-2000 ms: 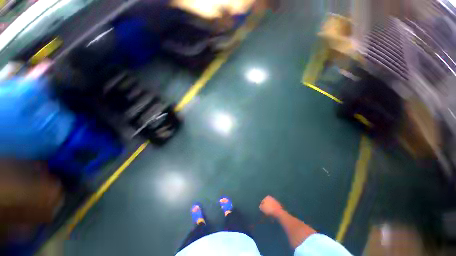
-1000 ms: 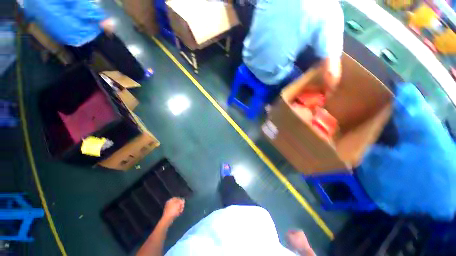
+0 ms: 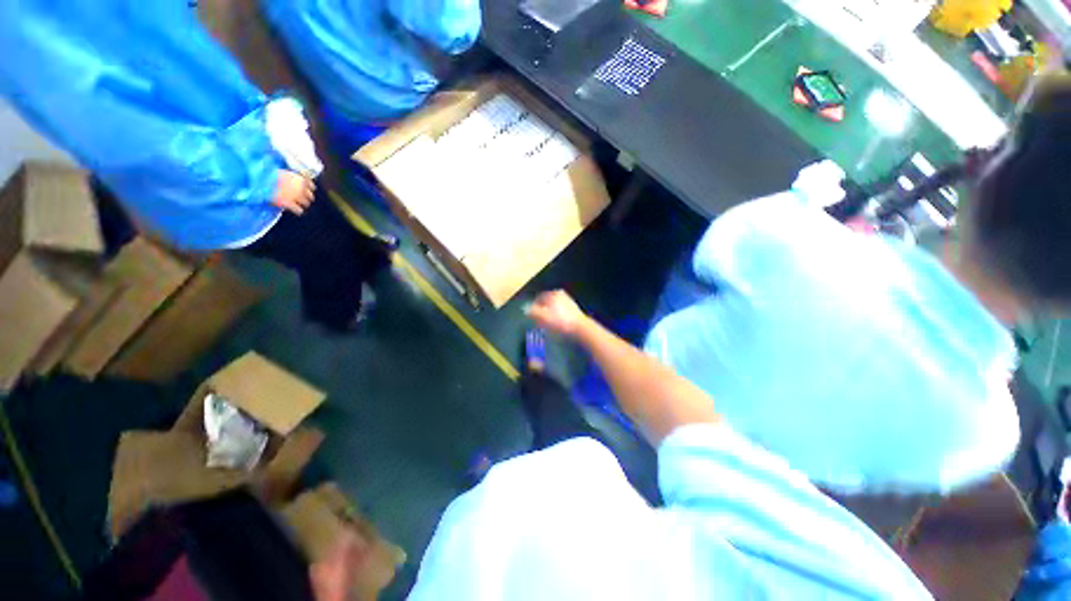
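An open tan carton stands in front of me beside the bench, with rows of thin white-edged pieces inside. My right hand is stretched forward just off the carton's near corner, fingers curled, with nothing visible in it. I cannot see it touch the carton. My left hand is low at the bottom left, blurred and partly cut off, over a small carton's flaps; its fingers are not clear.
The bench has a black mat, a white-dotted sheet and a circuit board. A person in light blue sits right; another stands left. Cartons and an open box are on the left floor.
The view has moved along the aisle to the white-filled carton and bench. The carton with red pieces and the slotted tray are out of view. My right hand has come up and forward.
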